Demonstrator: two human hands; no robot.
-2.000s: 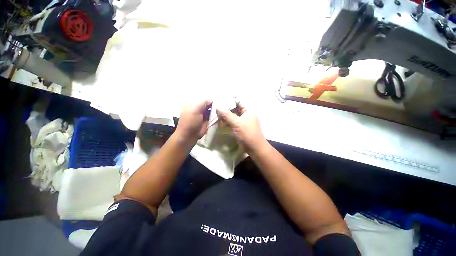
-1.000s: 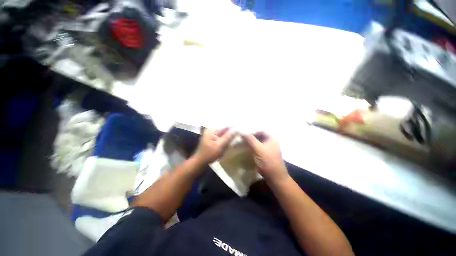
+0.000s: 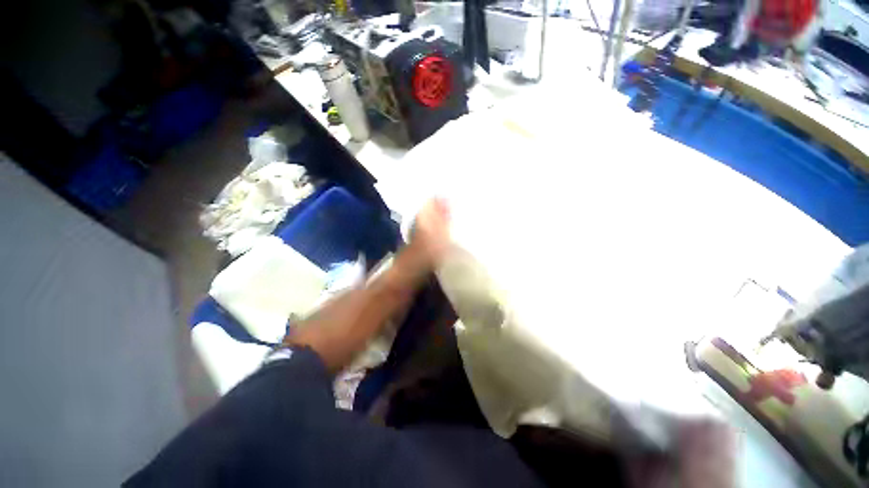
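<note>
A large white fabric piece (image 3: 572, 219) covers the table, overexposed. Its pale yellowish edge (image 3: 505, 353) hangs over the table's front edge. My left hand (image 3: 434, 231) is at the left edge of the fabric, its fingers washed out, so its grip cannot be told. My right hand (image 3: 700, 453) is a blurred shape at the bottom right, by the near end of the fabric; its fingers cannot be made out. The sewing machine head (image 3: 834, 329) is cut off at the right edge.
A black box with a red round part (image 3: 433, 82) and a white cylinder (image 3: 345, 100) stand at the table's far left. A blue basket (image 3: 333, 227) with white fabric and an off-white heap (image 3: 252, 205) are lower left. Black scissors handles (image 3: 858, 443) show at the right.
The view has swung left. My hands, close together before, are now far apart, the left at the fabric's left edge and the right towards the bottom right. The fabric hangs spread between them.
</note>
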